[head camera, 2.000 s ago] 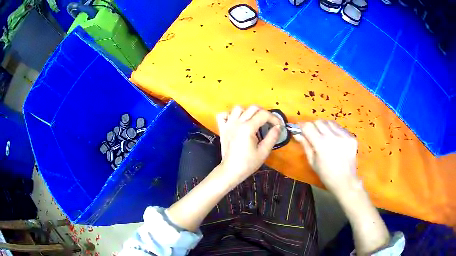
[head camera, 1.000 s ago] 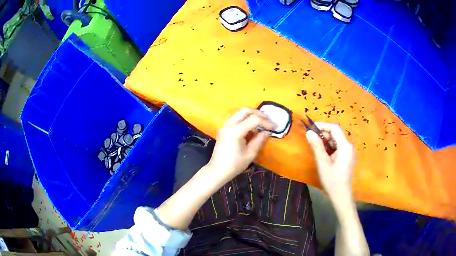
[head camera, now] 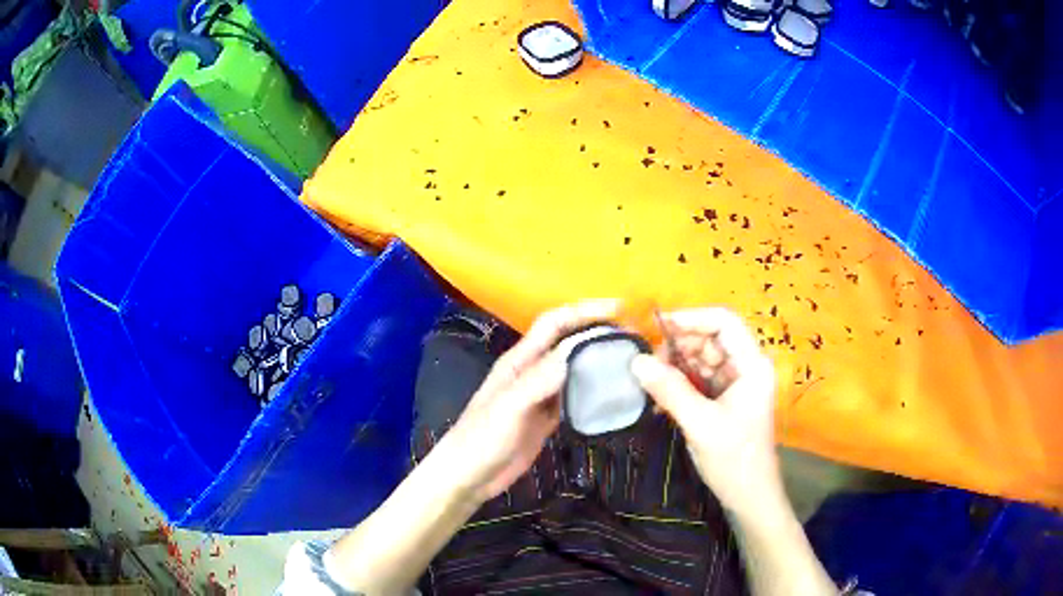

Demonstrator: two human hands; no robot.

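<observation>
A small sewn case (head camera: 606,388) with a pale grey face and black edges is above the dark striped lap, its face turned up toward me. My left hand (head camera: 521,402) holds it by its left side. My right hand (head camera: 717,402) is at its upper right edge, thumb touching the case. Thin, dark reddish snips (head camera: 690,359) are in my right hand, mostly hidden by the fingers; whether the blades are open I cannot tell.
An orange cover (head camera: 560,192) with dark trimmings lies ahead and bears one lone case (head camera: 550,49). A blue bin (head camera: 175,268) at left holds a pile of cases (head camera: 280,346). Another blue bin (head camera: 839,128) at upper right holds cases. A green container (head camera: 251,99) stands behind.
The case has moved down toward the lap and turned, its grey face now showing. My right hand with the snips has moved left to touch the case.
</observation>
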